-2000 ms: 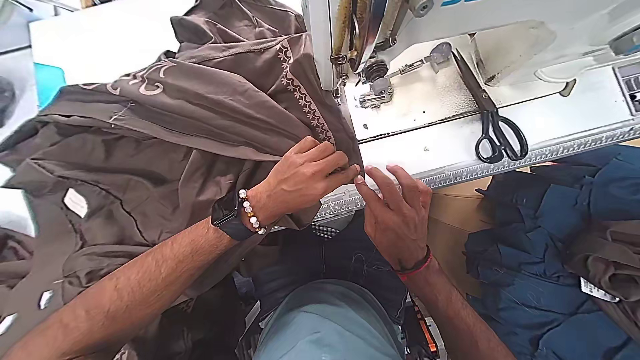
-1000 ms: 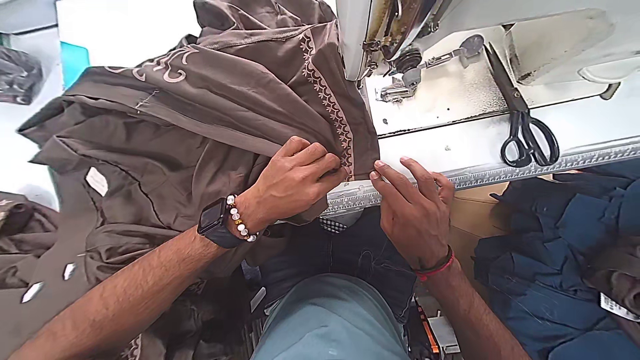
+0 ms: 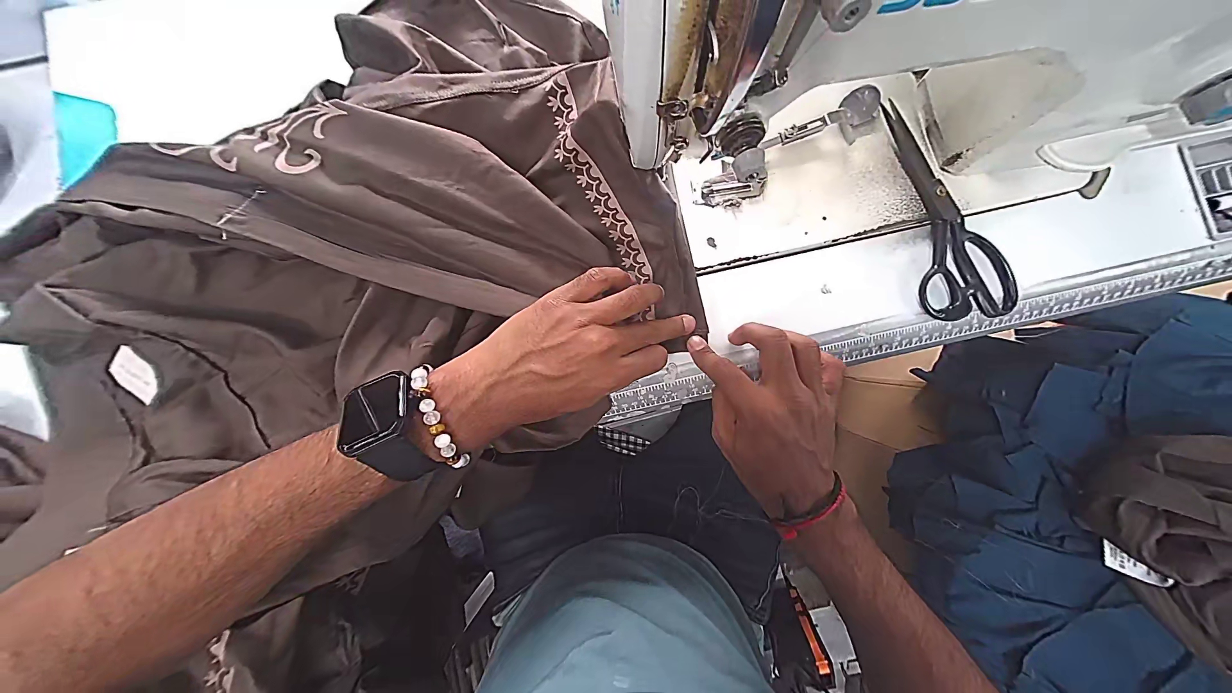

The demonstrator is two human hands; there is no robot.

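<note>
A brown garment (image 3: 423, 212) with a light embroidered border (image 3: 602, 192) lies over the table, left of the sewing machine's needle area. My left hand (image 3: 549, 356) rests on the garment near its right lower corner, fingers over the end of the border; whether it pinches the cloth cannot be told. Close by, my right hand (image 3: 775, 409) is at the table's front edge, its index fingertip at the garment's corner and its other fingers bent. The presser foot (image 3: 733, 188) of the sewing machine (image 3: 1011, 87) stands just beyond the garment's right edge.
Black-handled fabric scissors (image 3: 948, 217) lie on the machine bed, right of the presser foot. A measuring tape strip (image 3: 1059, 298) runs along the table's front edge. Dark blue cloth pieces (image 3: 1039, 462) and a brown cloth (image 3: 1169, 500) are heaped below at the right.
My left hand's fingers have straightened somewhat toward the garment's corner, and my right fingertip is now at that corner. The garment and scissors keep their places.
</note>
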